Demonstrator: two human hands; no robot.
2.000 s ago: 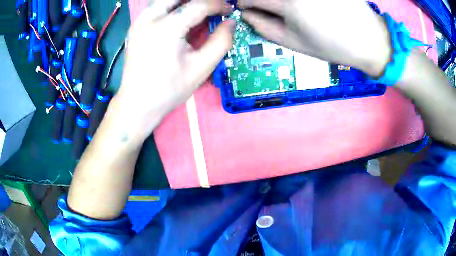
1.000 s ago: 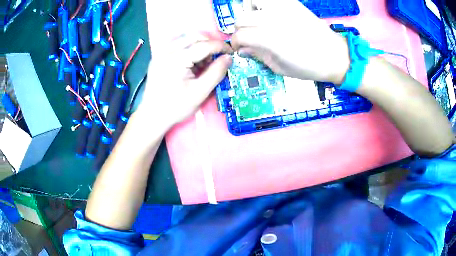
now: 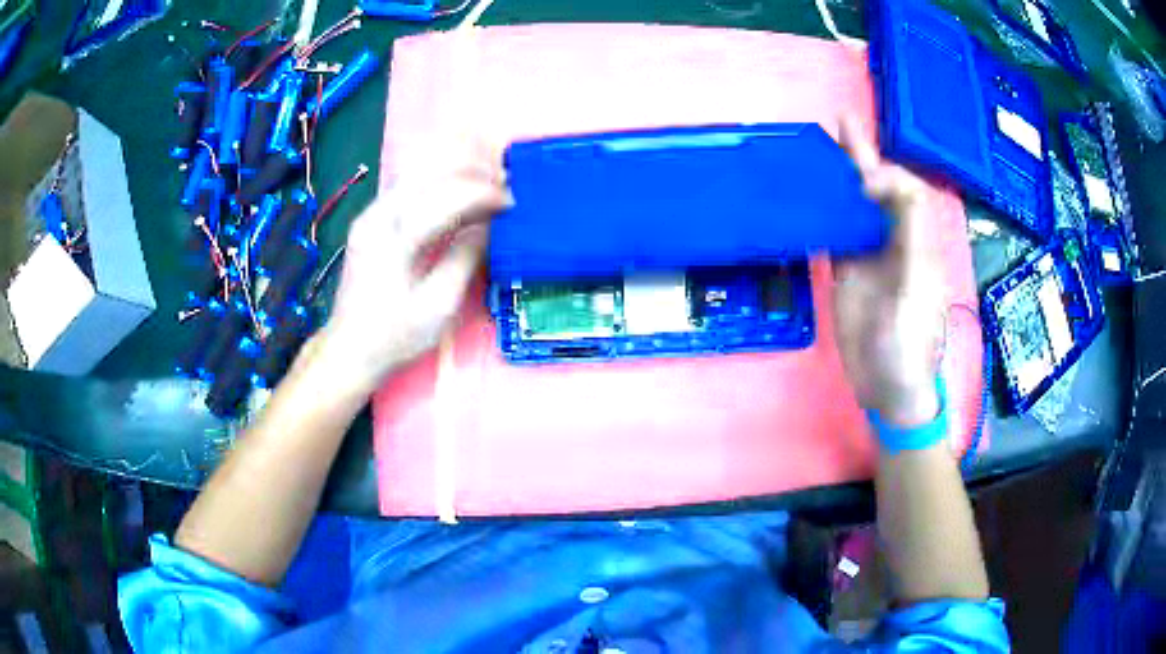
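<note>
A plain blue back cover [image 3: 678, 198] is held tilted above the front housing, blurred by motion. My left hand [image 3: 428, 249] grips its left end. My right hand [image 3: 889, 294] grips its right end. The blue front housing [image 3: 665, 348] lies open side up on the pink-red mat [image 3: 588, 447]. The green main circuit board [image 3: 560, 313] shows at its left and a white pad [image 3: 655, 304] beside it. The cover hides the upper part of the housing.
Batteries [image 3: 262, 236] with thin leads lie piled at left on the dark green bench, beside an open carton [image 3: 113, 243]. More blue covers [image 3: 959, 109] lie at upper right. A part-built unit [image 3: 1038, 326] lies on clear film at right.
My hands have left the circuit board and moved apart. They now hold the back cover over the housing. The view has shifted and shows more of the bench.
</note>
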